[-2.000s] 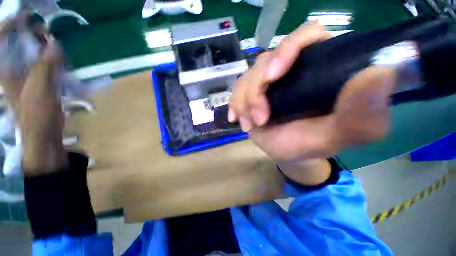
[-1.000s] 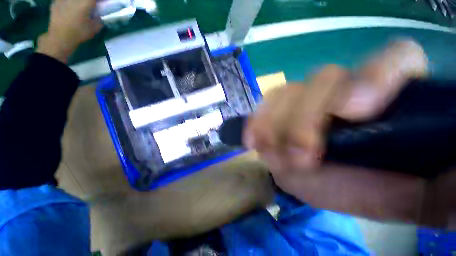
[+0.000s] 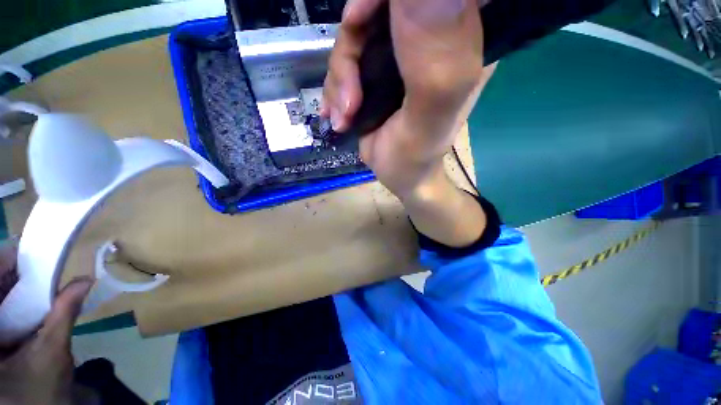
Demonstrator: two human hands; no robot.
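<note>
My left hand (image 3: 47,336), cut off by the left edge, holds a glossy white plastic housing (image 3: 75,170) with a rounded lobe and a curved arm whose tip overlaps the blue tray's corner. A small white C-shaped bracket (image 3: 118,285) hangs beside it with a thin dark wire. My right hand (image 3: 411,111) grips a thick black electric screwdriver (image 3: 514,28), nose down at the pick-up block of the silver screw feeder (image 3: 288,59). My fingers hide the contact point. The feeder's top is cut off by the upper edge.
The feeder stands in a blue tray (image 3: 190,119) with dark speckled foam. Brown cardboard (image 3: 261,253) lies under it on the green bench (image 3: 569,134). White curved parts (image 3: 16,73) are at far left. Blue bins (image 3: 660,380) and yellow-black tape (image 3: 601,259) are at right.
My left hand has come back from the upper left with a housing, now large at lower left. My right hand and screwdriver have moved left to the feeder's front. The view has shifted.
</note>
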